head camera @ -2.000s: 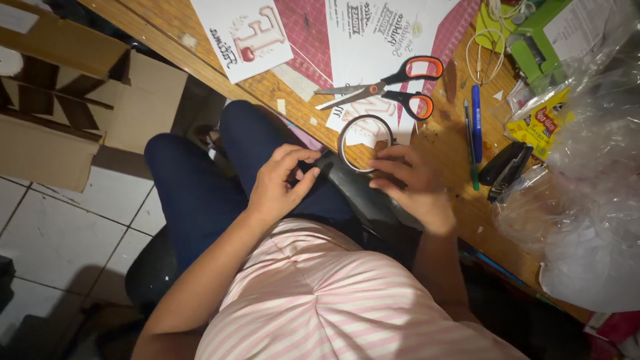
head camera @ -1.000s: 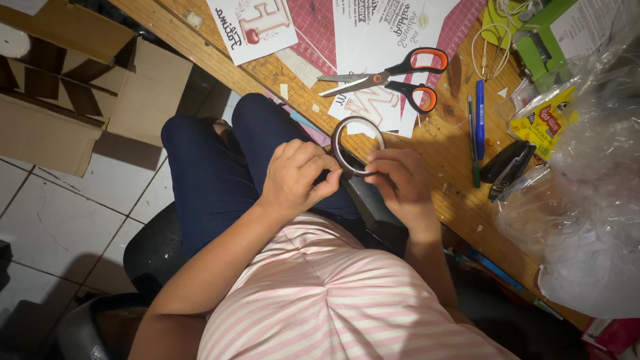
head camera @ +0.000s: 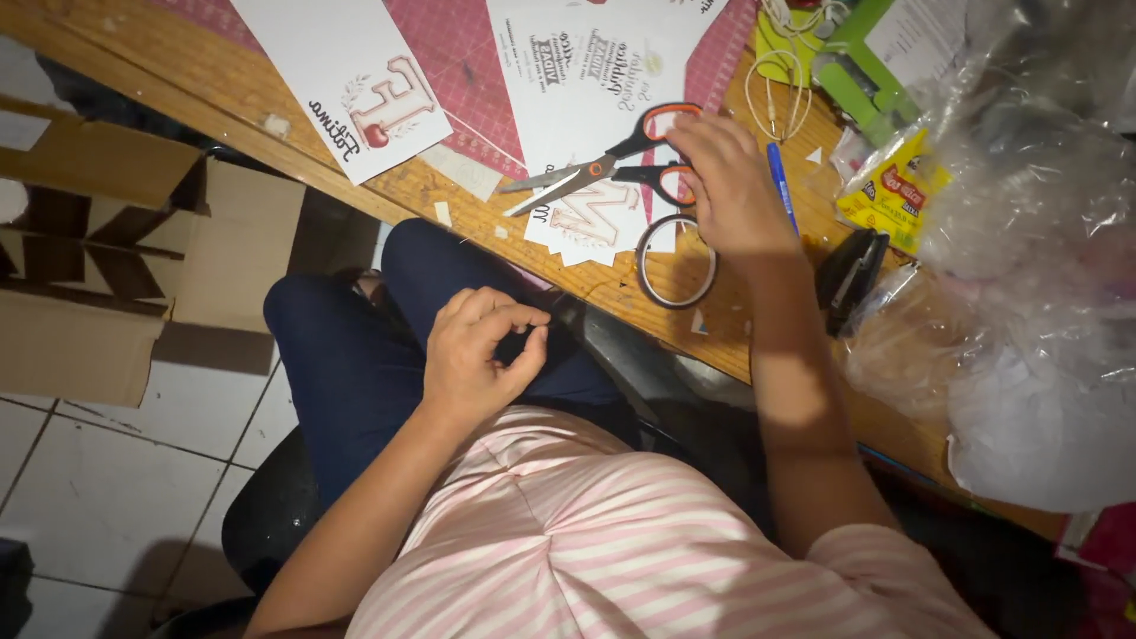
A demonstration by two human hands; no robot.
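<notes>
Above my lap, my left hand (head camera: 484, 351) has thumb and forefinger brought nearly together; whether something small or clear is between the tips cannot be told. Reaching over the wooden table, my right hand (head camera: 732, 182) has its fingers at the orange-lined handles of the scissors (head camera: 596, 169). Their blades point left, slightly parted, over a printed sheet with a letter M (head camera: 593, 217). Just below my right hand, a thin roll of tape (head camera: 646, 281) lies flat near the table edge. A printed sheet with a letter F (head camera: 390, 106) lies farther left.
A pink cutting mat (head camera: 444, 44) lies under the papers. To the right are a blue pen (head camera: 781, 191), a black stapler (head camera: 854, 277), a yellow packet (head camera: 896, 191), a green device (head camera: 861, 84) and crumpled clear plastic (head camera: 1038, 204). An open cardboard box (head camera: 235, 257) stands on the tiled floor at left.
The tape roll, held at my right hand a second ago, now lies on the table. My right hand has moved up to the scissors' handles. My left hand has moved away from the roll.
</notes>
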